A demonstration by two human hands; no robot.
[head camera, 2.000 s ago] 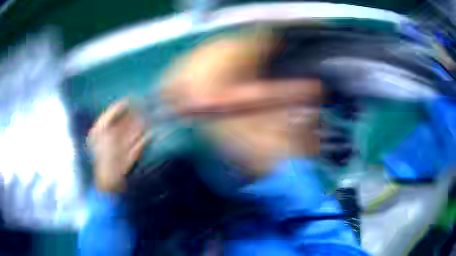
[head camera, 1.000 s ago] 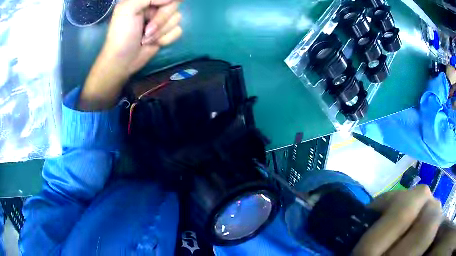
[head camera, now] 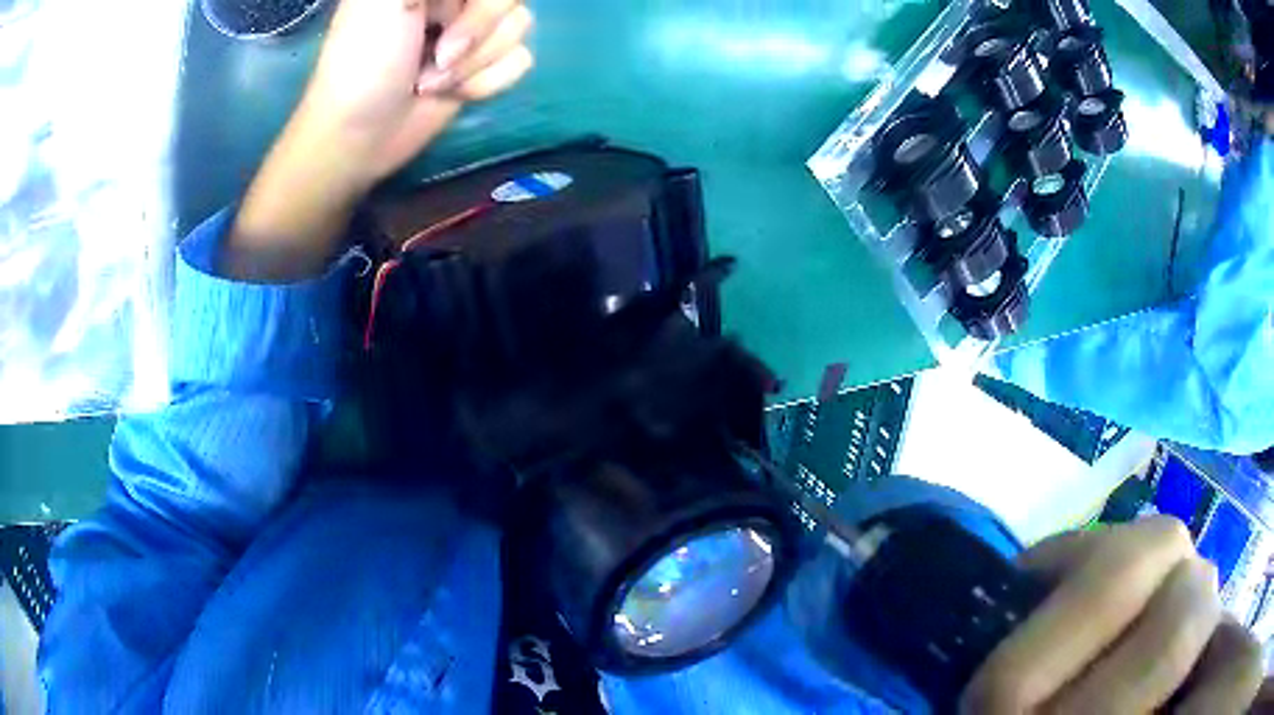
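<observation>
A black housing (head camera: 545, 266) with red and yellowish wires and a round blue-white label lies across the bench edge. A lens barrel (head camera: 692, 587) with a glass front is on its near end, facing me. My right hand (head camera: 1125, 629) grips the black electric screwdriver (head camera: 936, 601) at lower right; its thin bit points at the side of the lens barrel, its tip hard to make out. My left hand (head camera: 419, 70) is beyond the housing with fingers curled; dark specks show between the fingers, perhaps screws.
A clear blister tray (head camera: 908, 279) holding several lens assemblies (head camera: 929, 168) sits at upper right. A screw cup (head camera: 263, 14) is at the top left. Clear plastic film (head camera: 84, 210) covers the left side. Another person's blue sleeve (head camera: 1160, 363) reaches in at right. A perforated dark crate (head camera: 852, 440) is below the bench edge.
Blur has cleared since two seconds ago. Over the last second, the housing and both hands have shifted only slightly. The other person's sleeve has moved, and their hand no longer shows at right.
</observation>
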